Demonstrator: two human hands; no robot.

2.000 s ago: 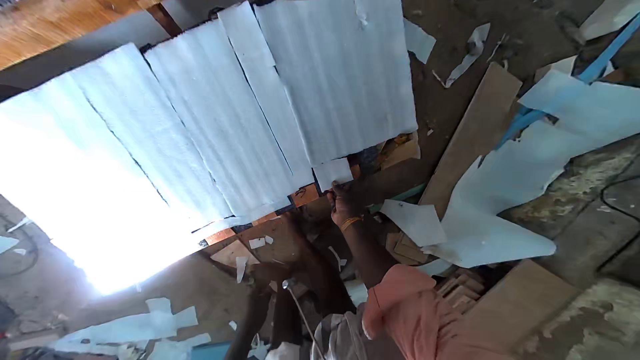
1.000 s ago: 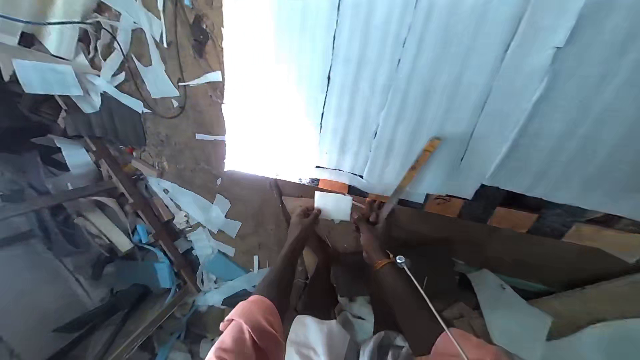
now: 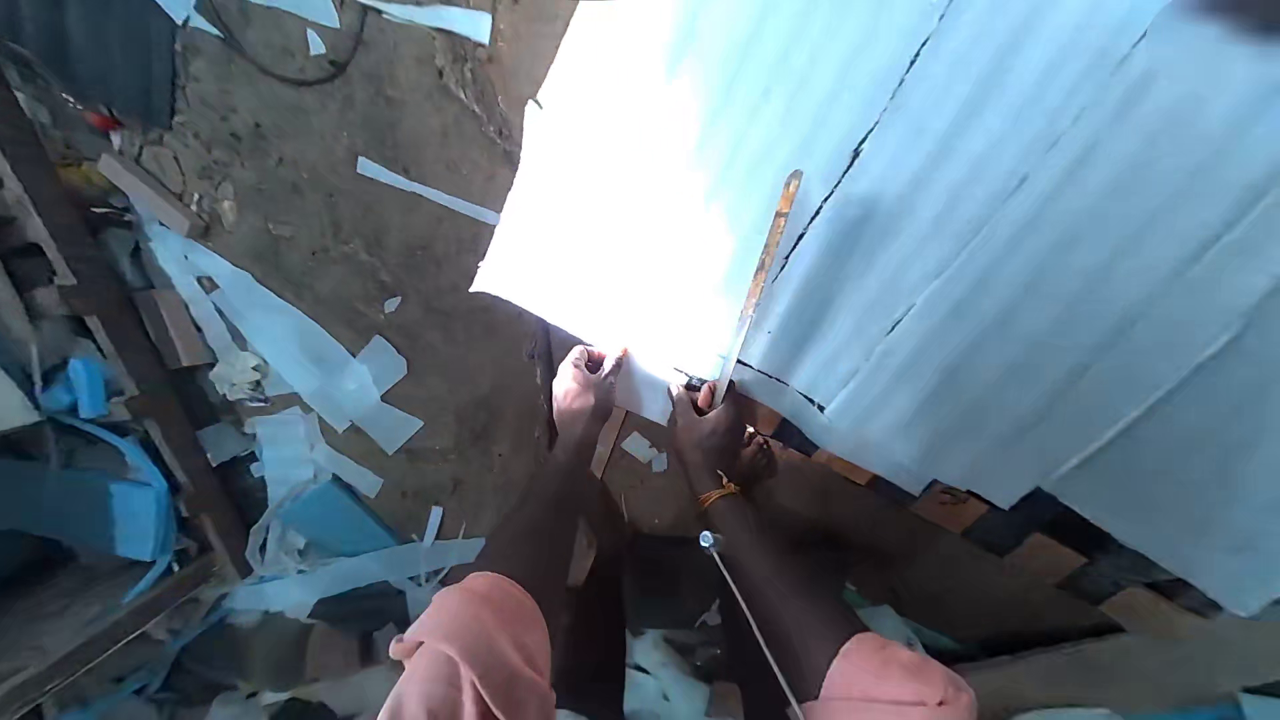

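A small white foam piece lies at the lower edge of large white foam sheets, whose left part is washed out by light. My left hand pinches the left end of the small piece. At its right end, my right hand holds a long, narrow blade-like tool, brownish toward its upper tip and pointing up over the sheets. Whether the right fingers also grip the piece cannot be told. An orange thread is tied around the right wrist. Wooden blocks show under the sheets' lower edge.
White foam offcuts and a narrow strip lie on the dirt floor at left. A wooden frame and blue foam stand at lower left. A thin metal rod rises between the arms. A cable curls at upper left.
The small white piece, held between both hands just below the sheets one second ago, is now against their lower edge. The tool has stayed in my right hand. The view has shifted greatly.
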